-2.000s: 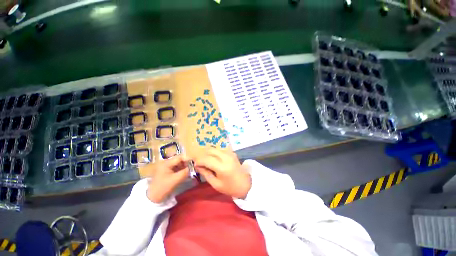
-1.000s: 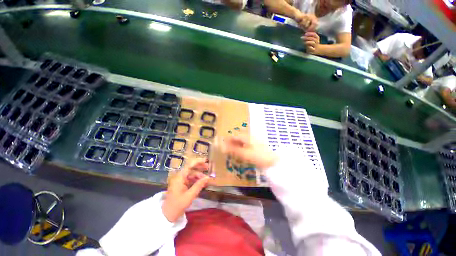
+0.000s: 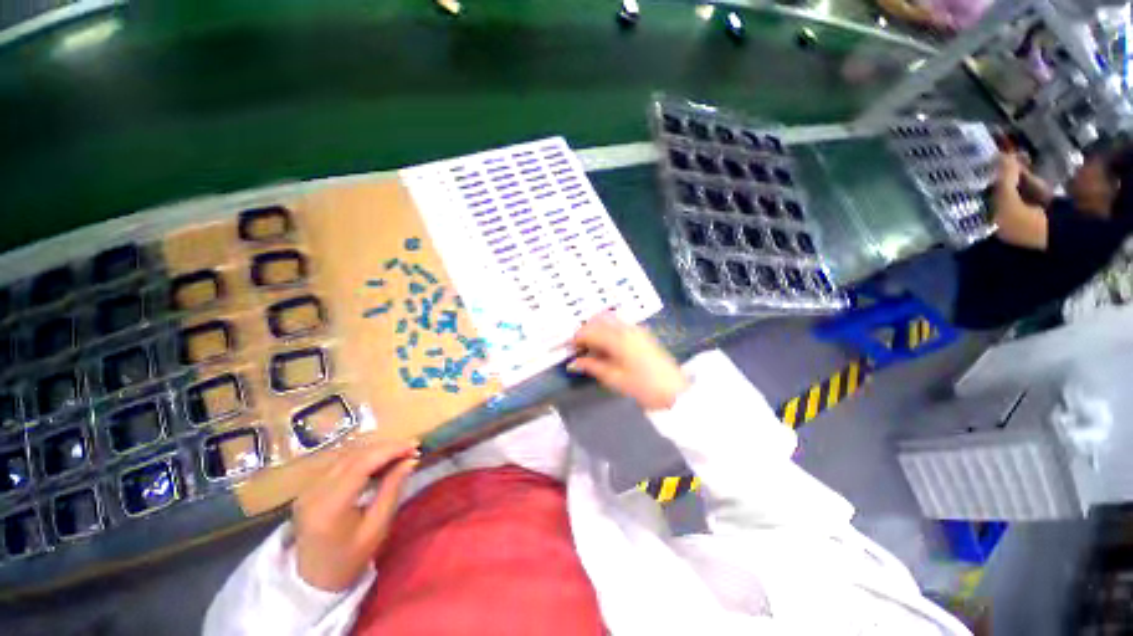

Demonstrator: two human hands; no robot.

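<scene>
A clear blister tray (image 3: 137, 422) holds black housing frames, the nearest right one (image 3: 324, 424) slightly tilted. Its right side overlaps the brown cardboard (image 3: 360, 224). Small blue pieces (image 3: 435, 329) lie scattered on the cardboard. A white adhesive sheet (image 3: 528, 224) with rows of dark dashes lies to their right. My left hand (image 3: 348, 503) is at the bench's front edge below the tray corner, thumb and forefinger close together. My right hand (image 3: 625, 360) is at the sheet's near edge, fingers bent. Anything between the fingertips of either hand is too small or hidden to tell.
Another filled blister tray (image 3: 739, 211) lies right of the sheet, with more trays (image 3: 944, 174) beyond. A person (image 3: 1069, 236) in dark clothing is at the far right. A green conveyor belt (image 3: 336, 87) runs behind the bench. A blue stool (image 3: 882, 326) and grey crates (image 3: 982, 472) stand at right.
The view has turned to the right. My right hand has moved from above the blue pieces to the white sheet's near edge. My left hand has moved off the tray's near right corner, where a frame now shows.
</scene>
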